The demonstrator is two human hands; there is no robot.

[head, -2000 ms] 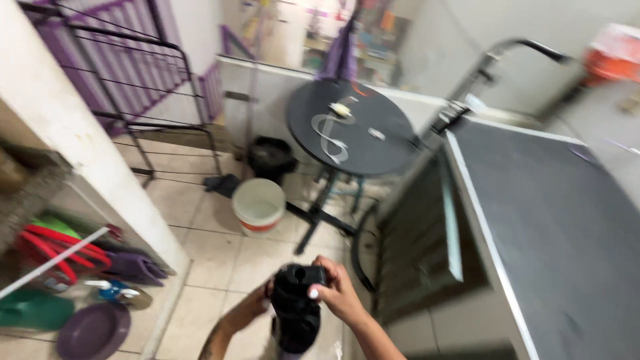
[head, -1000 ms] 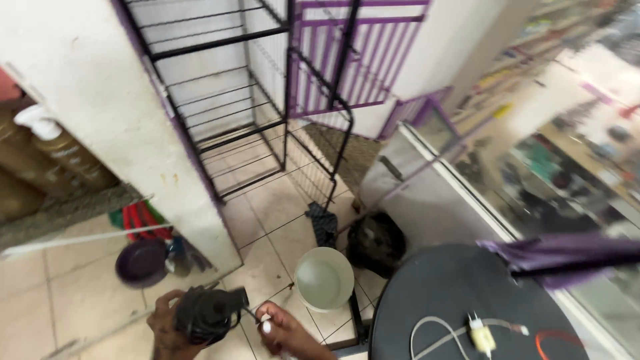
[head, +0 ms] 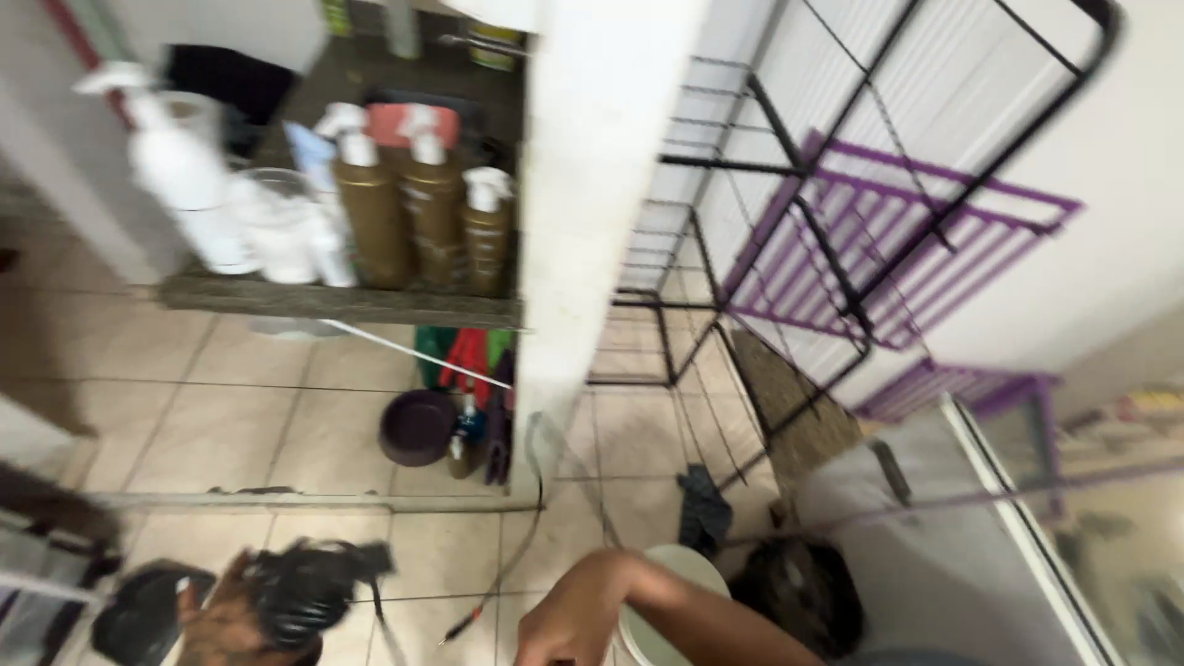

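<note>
A black coiled bundle (head: 310,587), blurred, is in my left hand (head: 231,615) at the lower left. From it a dark cable end hangs down toward the floor. My right hand (head: 569,615) is at the bottom middle, bent down at the wrist, its fingertips cut off by the frame edge; whether it holds anything is hidden. Just left of it a thin cable (head: 518,555) with a red-banded plug runs down in front of the tiles. My right forearm passes in front of a white bucket (head: 684,564).
Bottles stand on a stone shelf (head: 342,303) at the upper left, beside a white pillar (head: 601,185). A purple bowl (head: 418,427) lies on the floor below. Black wire racks (head: 731,166), a purple gate (head: 888,240), a dark cloth (head: 703,513) and a black bin (head: 800,597) are to the right.
The view has swung left, from the round table to the shelf and pillar. The black bundle has stayed in my left hand. My right hand, at the bundle two seconds ago, is now apart from it.
</note>
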